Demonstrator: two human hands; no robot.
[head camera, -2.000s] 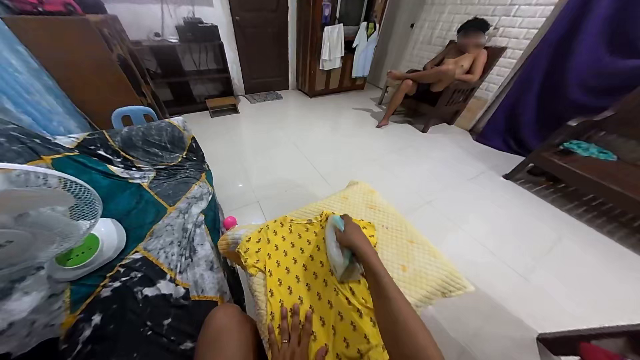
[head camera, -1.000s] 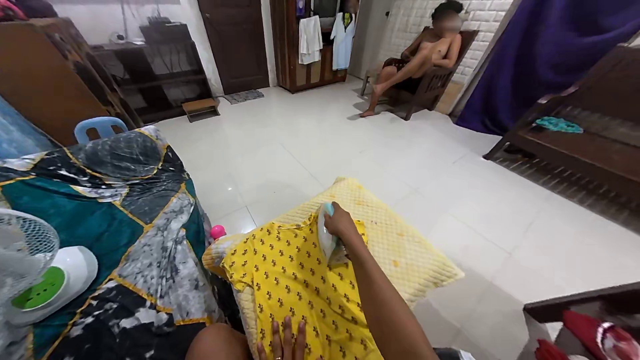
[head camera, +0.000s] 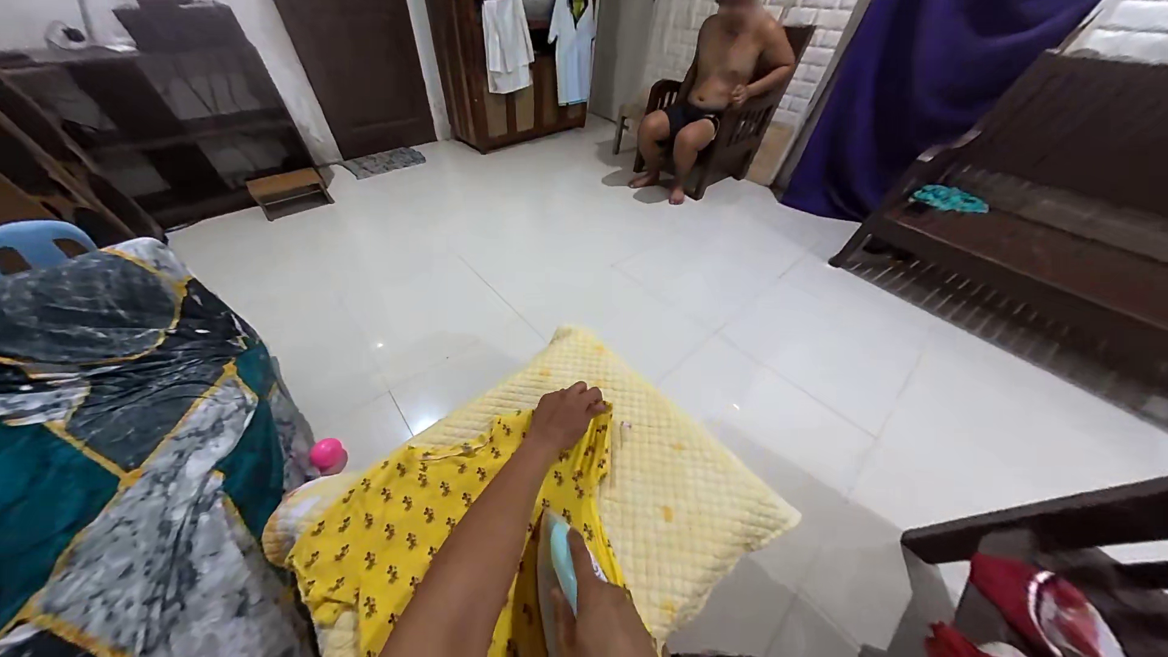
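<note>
A yellow printed garment (head camera: 411, 511) lies spread over a pale yellow quilted pad (head camera: 693, 493). My left hand (head camera: 568, 415) reaches out to the garment's far right part, its fingers closed on the edge of the cloth there. Nearer to me, my right hand (head camera: 598, 611) grips the handle of a clothes iron (head camera: 558, 566) with a light green top. The iron rests on the garment, its tip pointing away from me. My left forearm crosses over the middle of the garment and hides part of it.
Patterned bedding (head camera: 182, 456) rises at the left, with a pink ball (head camera: 328, 454) beside it. A wooden bench (head camera: 1049, 219) stands at the right, a dark wooden frame (head camera: 1040, 520) with red cloth at the lower right. A person (head camera: 730, 82) sits in a far chair.
My left hand has moved from the near part of the garment to its far right edge. The iron in my right hand has come closer to me. The seated person has changed posture.
</note>
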